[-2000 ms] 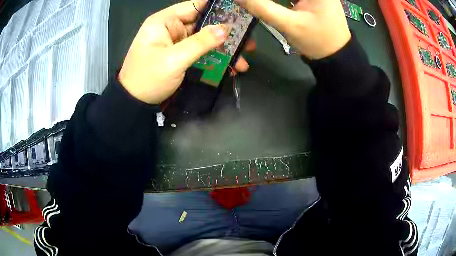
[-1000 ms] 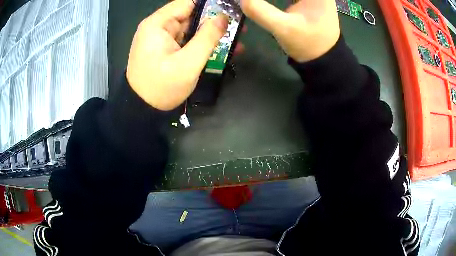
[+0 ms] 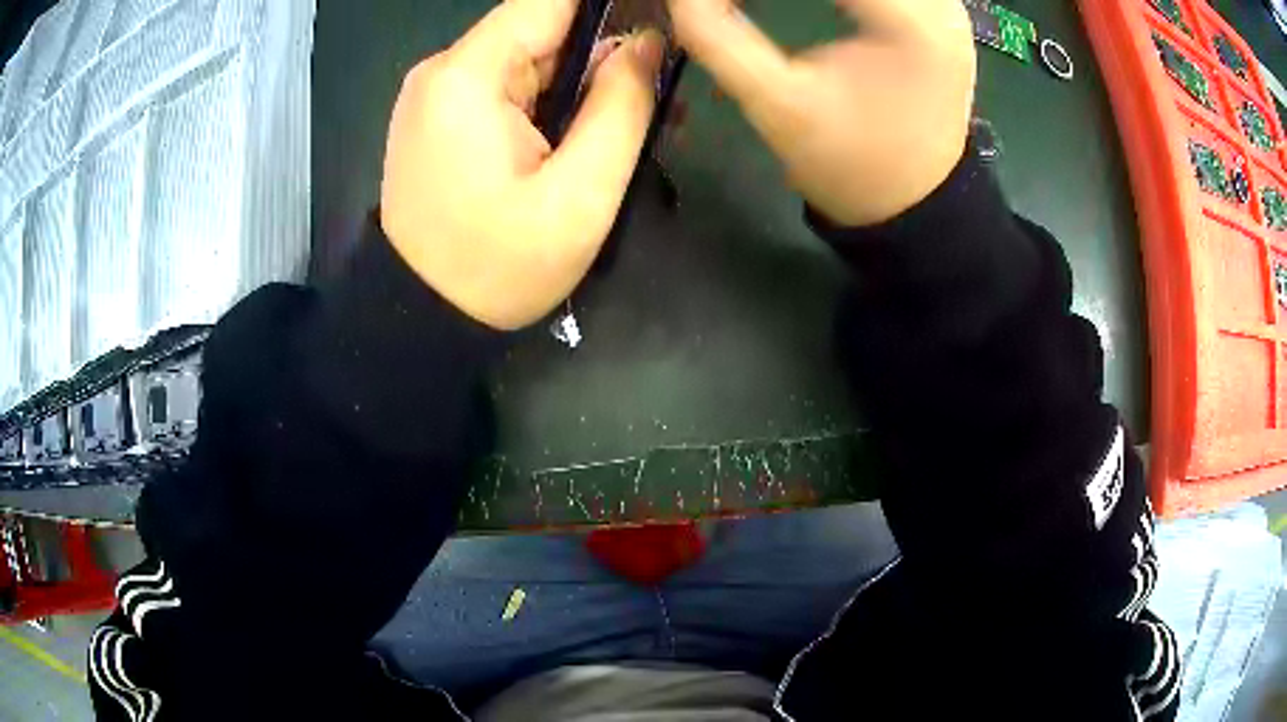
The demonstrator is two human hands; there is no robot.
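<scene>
My left hand [image 3: 515, 176] grips a black housing [image 3: 569, 64] at the top edge of the frame, thumb over its face. The housing is tilted and mostly hidden by my fingers and the frame edge. My right hand [image 3: 847, 106] is beside it on the right, slightly blurred, its fingertips at the housing's top end; I cannot tell if they hold anything. A small white wire connector [image 3: 568, 330] hangs below my left hand over the dark green bench mat [image 3: 706, 339].
A spare circuit board [image 3: 1005, 31] with a ring-like speaker [image 3: 1056, 58] lies at upper right. An orange-red board tray [image 3: 1179, 282] with green boards stands at right. A white ribbed sheet [image 3: 155, 169] partly covers black shells [image 3: 106, 409] at left.
The housing has turned more edge-on and its green board end no longer shows. My left hand and the hanging connector have moved slightly right. A small dark round item now shows beside my right wrist.
</scene>
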